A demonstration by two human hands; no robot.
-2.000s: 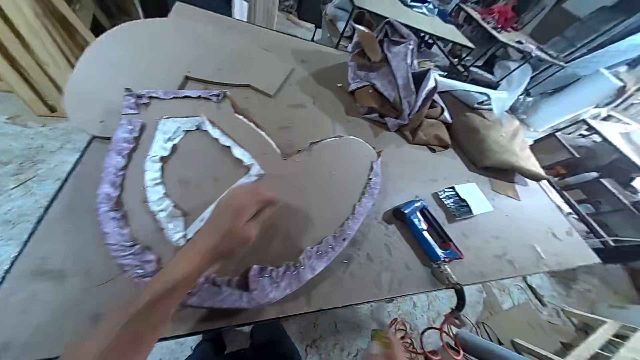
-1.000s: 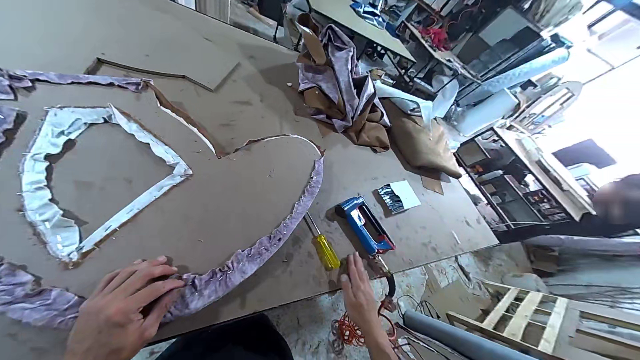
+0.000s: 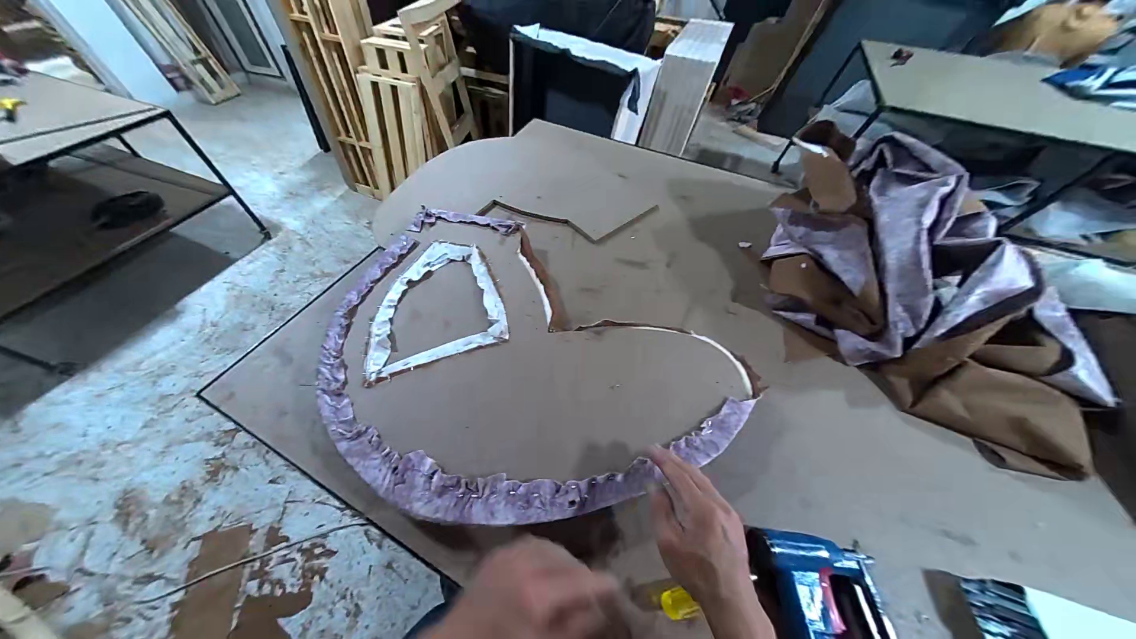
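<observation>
A curved board panel [image 3: 541, 399] lies flat, with lilac fabric [image 3: 497, 499] folded and stapled along its outer edge. White fabric [image 3: 493, 312] lines the cutout on the panel's left part. My right hand [image 3: 697, 515] rests its fingertips on the lilac edge at the lower right and appears to hold nothing. My left hand [image 3: 537, 586] is blurred at the bottom centre; its grip cannot be made out. Beside my right wrist lie a yellow-handled screwdriver [image 3: 679, 603], partly hidden, and a blue staple gun [image 3: 821, 581].
Crumpled lilac and brown fabric [image 3: 914, 248] covers the table's right side. Strips of staples [image 3: 994, 608] lie at the lower right. An angular board piece [image 3: 590, 232] is beyond the panel. Wooden frames [image 3: 399, 115] stand behind the table [image 3: 293, 355]; another table [image 3: 80, 115] is at left.
The view has swung left. My right hand, beside the screwdriver and staple gun a second ago, now touches the panel's lilac edge. My left hand has come off that edge.
</observation>
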